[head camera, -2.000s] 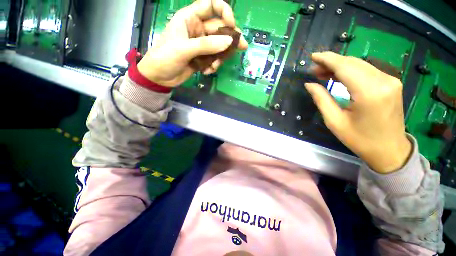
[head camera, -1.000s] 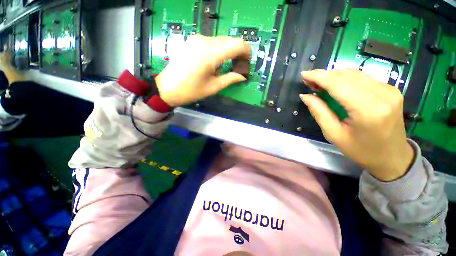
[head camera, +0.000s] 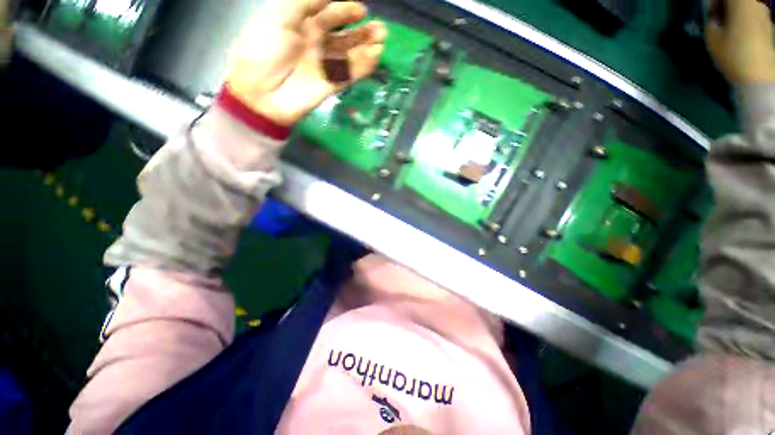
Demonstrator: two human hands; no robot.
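Observation:
My left hand (head camera: 293, 59), at the upper left with a red strap at the wrist, holds dark brown blocks (head camera: 336, 61) in its curled fingers. It is above a green circuit board (head camera: 344, 144) that it partly hides. A middle circuit board (head camera: 433, 183) carries a pale part (head camera: 478, 146) with a brown block (head camera: 470, 173) beside it. A right circuit board (head camera: 586, 246) carries a long brown strip (head camera: 634, 200) and an orange-brown block (head camera: 625, 251). My right hand (head camera: 743, 38) is blurred and cut off at the upper right; whether it holds anything cannot be told.
Black carriers (head camera: 537, 200) with small knobs surround the boards. A silvery rail (head camera: 408, 255) runs between the boards and my body, and another rail (head camera: 586, 64) runs along the far side. A bare grey line section (head camera: 183, 51) lies left of my left hand.
My right hand has moved from over the boards to the far upper right. My left hand has moved up and left. A brown block now shows on the middle board. The view has turned.

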